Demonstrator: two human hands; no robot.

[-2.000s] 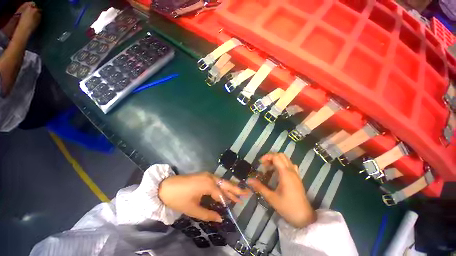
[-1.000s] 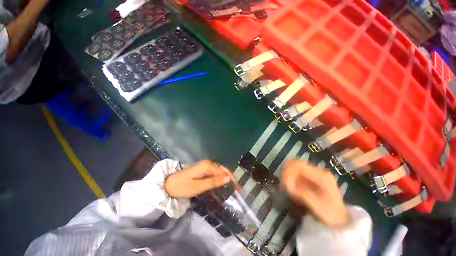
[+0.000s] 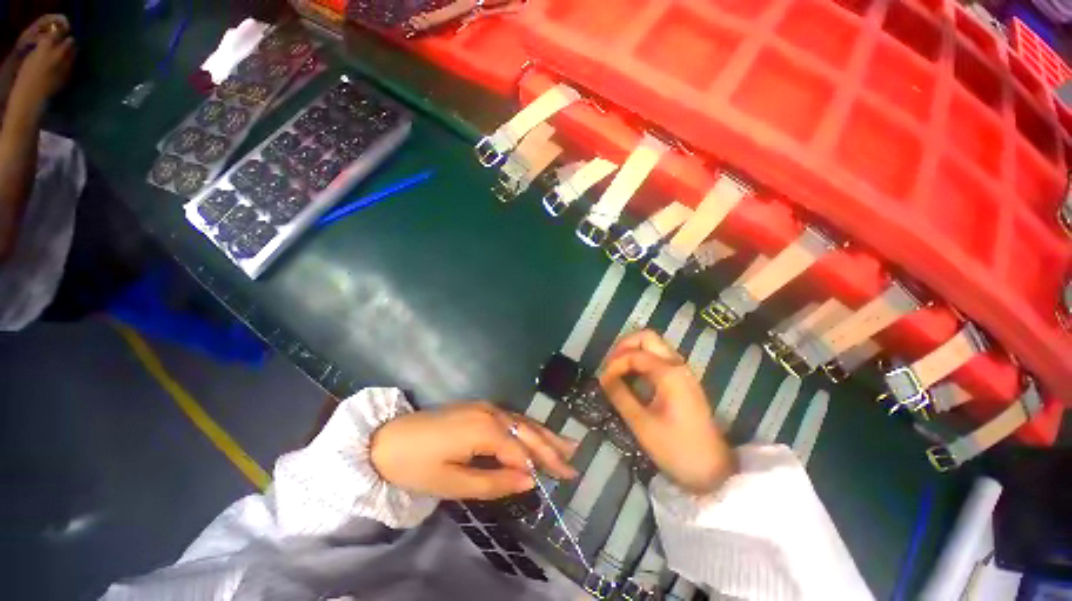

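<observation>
Grey watch straps [image 3: 596, 311] lie in parallel rows on the green mat in front of me. A dark square watch head [image 3: 558, 375] sits in line with the leftmost strap; more dark parts beside it are partly hidden by my right hand. My left hand [image 3: 464, 452] is over the near side of the straps, with a thin bright metal tool [image 3: 557, 513] between its fingers, slanting down to the right. My right hand [image 3: 668, 409] is over the middle of the straps, thumb and fingertips close together; whether they pinch anything small cannot be made out.
An orange-red compartment tray [image 3: 799, 129] fills the upper right, with buckled straps [image 3: 694, 229] hanging over its edge. A tray of dark watch heads [image 3: 294, 176] and a blue stick [image 3: 376, 197] are upper left. Another person's arm [image 3: 26, 129] is far left. A white roll-like object [image 3: 958, 546] is lower right.
The view has swung left and back again. My right hand, blurred a second ago, is now lower over the watch heads with its fingertips drawn together. My left hand keeps the metal tool.
</observation>
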